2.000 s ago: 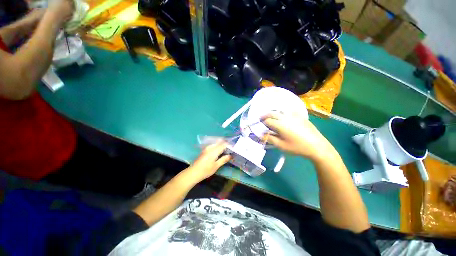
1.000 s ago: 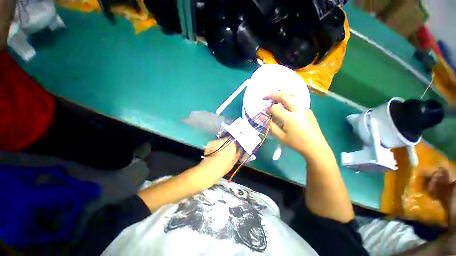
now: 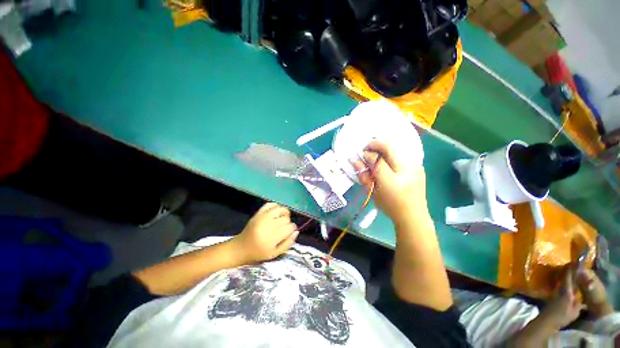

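Note:
The white camera housing [image 3: 401, 132] lies on the green bench in front of me, its boxy wall-mount bracket [image 3: 325, 178] towards my body. One white antenna [image 3: 321, 131] sticks out at its left, another [image 3: 368, 219] at its lower right. My right hand [image 3: 391, 178] is at the housing's near side with its fingers on lead wires. Orange lead wires [image 3: 349, 228] hang from there over the bench edge towards my shirt. My left hand [image 3: 269, 232] is just off the bench edge, fingers curled; a thin dark wire runs from it towards the bracket.
Black plastic parts [image 3: 367, 41] are piled on an orange-yellow bag [image 3: 435, 95] behind the housing. A finished subassembly [image 3: 500, 178] stands at the right, beside another orange bag [image 3: 537, 245]. Another person's hands [image 3: 578, 289] are at the lower right. A clear plastic bag [image 3: 268, 158] lies left of the bracket.
My left hand has come out from under the bracket and moved left, towards my body. My right hand stays at the housing. The neighbour's hands at the right have come further into view.

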